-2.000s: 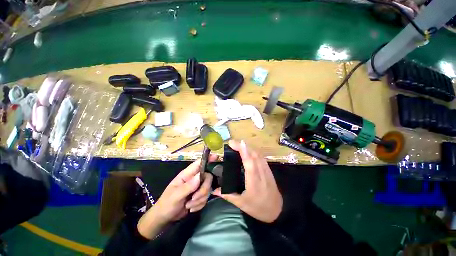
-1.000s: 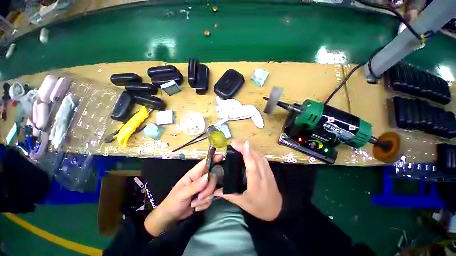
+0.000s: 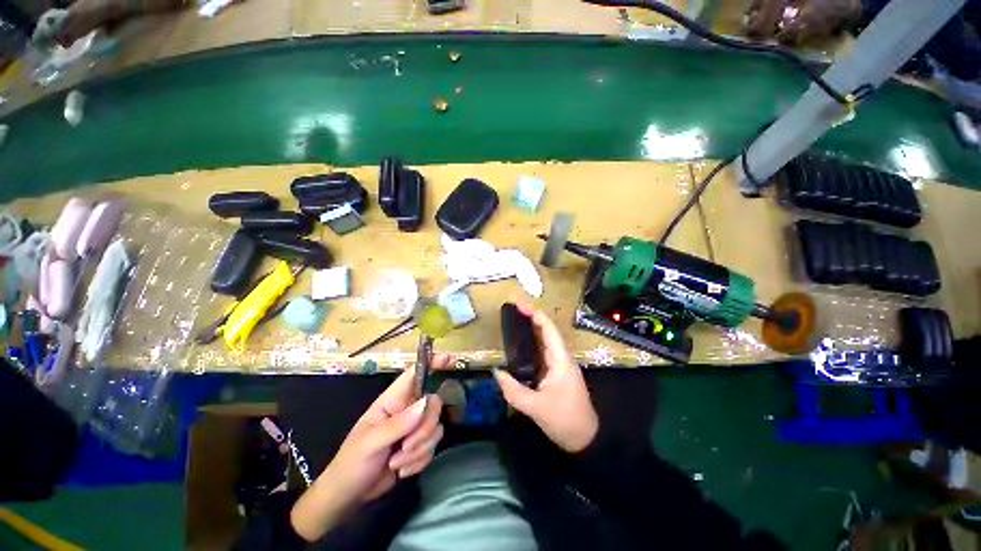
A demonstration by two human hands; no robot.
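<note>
My left hand (image 3: pixel 377 447) grips the dark handle of a hammer (image 3: pixel 432 320), its yellowish round face turned up. My right hand (image 3: pixel 557 387) holds a black case (image 3: pixel 521 342) upright on its narrow side, between thumb and fingers. The hammer and the case are apart. Behind them on the bench (image 3: pixel 602 194) lie several loose black cases, one of them (image 3: pixel 467 208) above a crumpled white cloth (image 3: pixel 484 265). A yellow-handled tool (image 3: pixel 259 307) lies left of a small round dish (image 3: pixel 388 293).
A green and black bench grinder (image 3: pixel 688 283) stands right of my hands, lights on. Rows of black cases (image 3: pixel 861 256) lie far right below a grey post (image 3: pixel 850 97). A clear plastic sheet (image 3: pixel 161 312) and pink cases (image 3: pixel 71 227) lie left. A green belt (image 3: pixel 516 97) runs behind.
My right hand and the black case have moved away from the hammer, and the case now shows a narrow upright side. The view has shifted, showing more beyond the belt.
</note>
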